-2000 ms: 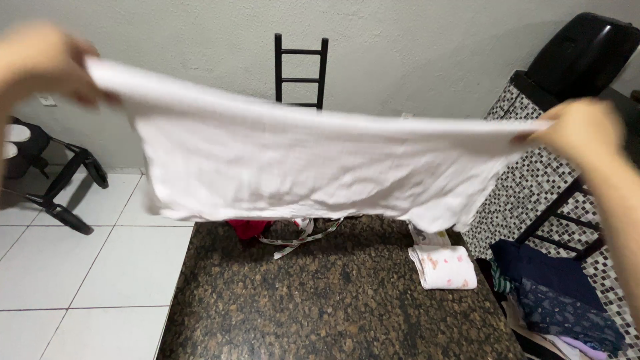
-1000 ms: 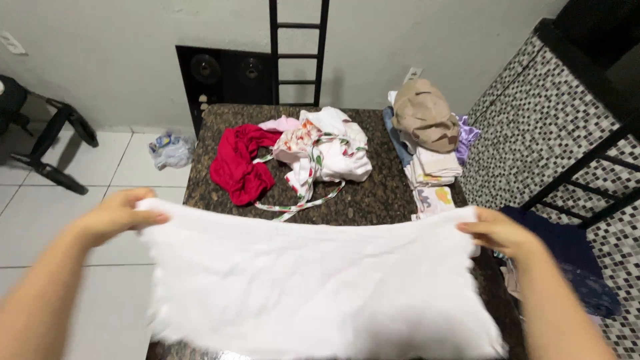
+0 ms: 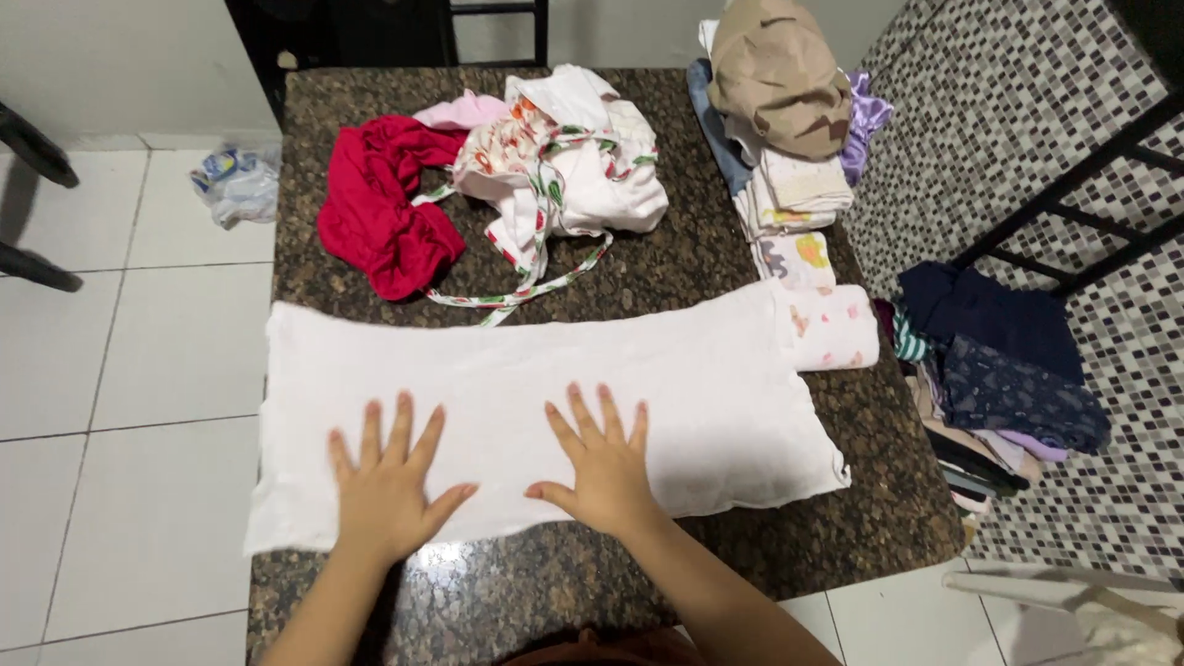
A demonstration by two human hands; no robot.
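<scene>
A white cloth (image 3: 499, 398) lies spread as a long rectangle across the granite tabletop (image 3: 555, 592). On its left part my left hand (image 3: 388, 490) rests palm down with fingers spread. My right hand (image 3: 601, 462) lies flat near the cloth's middle, fingers also apart. Neither hand grips anything. The right end of the cloth touches or partly covers a folded white cloth with pink print (image 3: 837, 326).
Behind lie a crumpled red cloth (image 3: 379, 203) and a heap of white printed garments (image 3: 592, 176). Folded cloths (image 3: 795, 190) under a camouflage cap (image 3: 777, 79) stand back right. Dark folded clothes (image 3: 1008, 370) sit beside the table, near a black ladder-like frame (image 3: 1064, 213).
The white cloth, held stretched up between both hands before, now lies on the tabletop. Both hands have let go of its corners and moved inward onto it. The view has tilted down.
</scene>
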